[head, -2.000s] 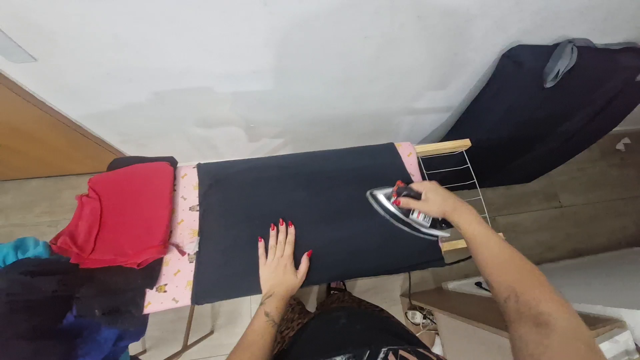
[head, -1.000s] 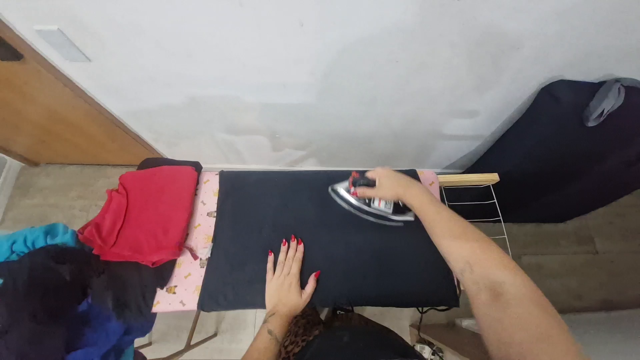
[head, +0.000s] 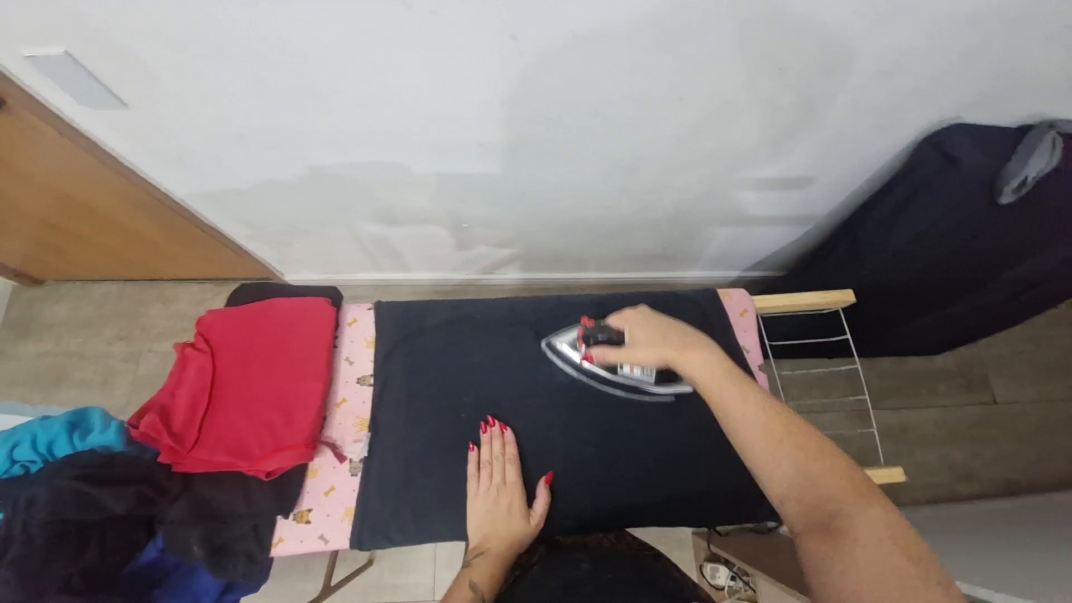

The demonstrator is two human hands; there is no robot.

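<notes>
My right hand (head: 649, 339) is closed around the black and red handle of a clothes iron (head: 578, 356), whose pointed tip faces left. The iron is over the right half of a dark navy cloth (head: 444, 377) spread across an ironing board with a pink printed cover (head: 322, 502). Flat on the cloth's lower middle rests my left hand (head: 502, 494), fingers apart and pointing toward the wall. Whether the soleplate touches the cloth cannot be told, as the iron is slightly blurred.
A folded red garment (head: 260, 385) lies on the board's left end, beside a heap of dark, blue and teal clothes (head: 75, 519). At the right end is a wire rack with wooden bars (head: 804, 301). Dark fabric (head: 930, 251) hangs by the white wall.
The iron in my right hand has moved left along the cloth from near its right edge, where it was two seconds ago. My left hand stays flat on the cloth.
</notes>
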